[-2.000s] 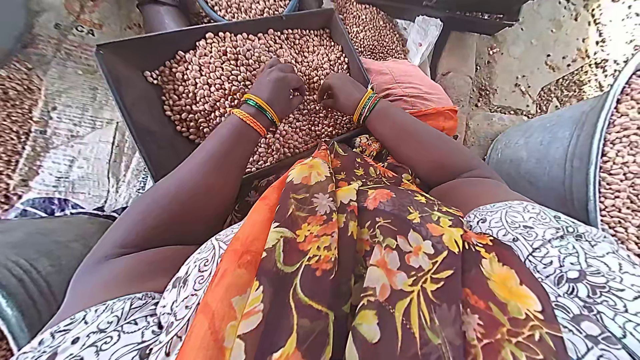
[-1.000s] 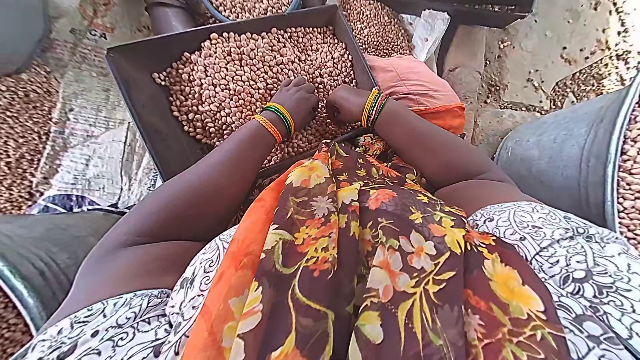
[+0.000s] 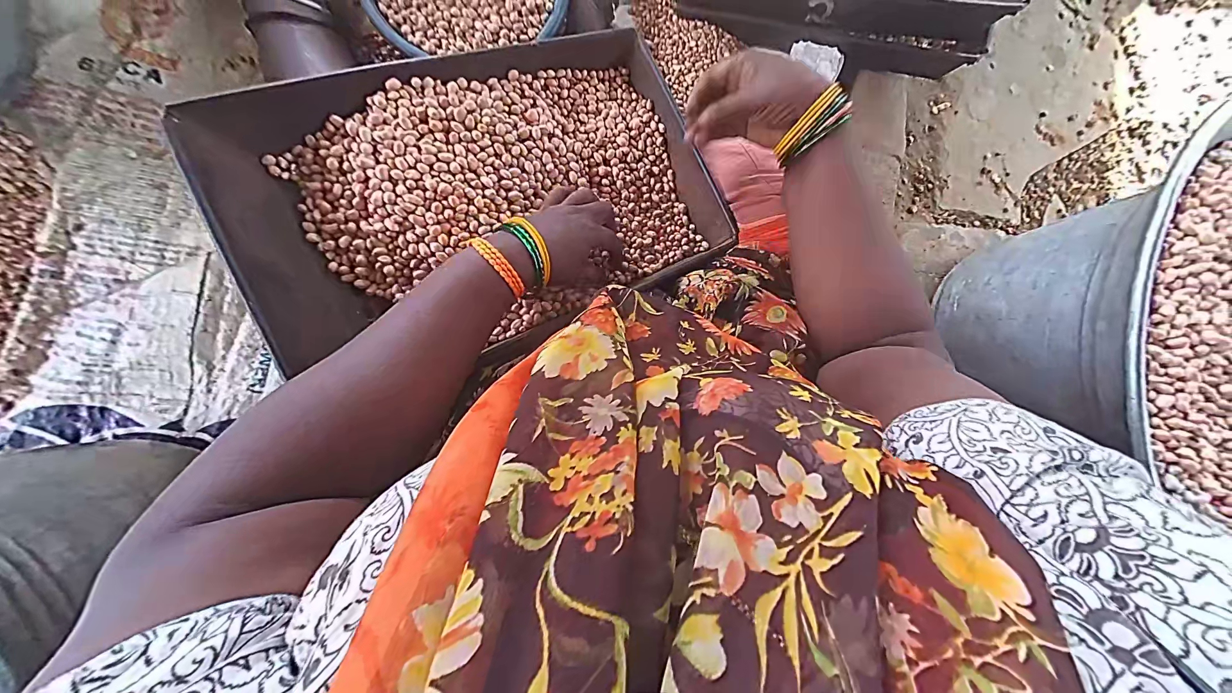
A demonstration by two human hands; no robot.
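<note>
A dark rectangular tray (image 3: pixel 226 207) lies tilted in front of me, filled with a heap of small pinkish-brown nuts or seeds (image 3: pixel 433 173). My left hand (image 3: pixel 576 236) rests on the heap near the tray's front edge, fingers curled down; whether nuts are between the fingertips is hidden. Beyond the tray's right rim, my right hand (image 3: pixel 756 96) is raised and slightly blurred, its fingers bent, with no object visible in it. Below that hand is a pink and orange cloth (image 3: pixel 746 183). Coloured bangles circle both wrists.
Metal buckets stand at the right (image 3: pixel 1049 298) and lower left (image 3: pixel 77 539); the right one holds nuts. A blue-rimmed container (image 3: pixel 380 21) of nuts and another dark tray (image 3: pixel 866 34) are beyond. Woven sacks (image 3: pixel 115 241) and more nuts cover the ground at left.
My right hand has left the nuts beside my left hand and moved up and right, past the tray's rim. My left hand remains on the heap.
</note>
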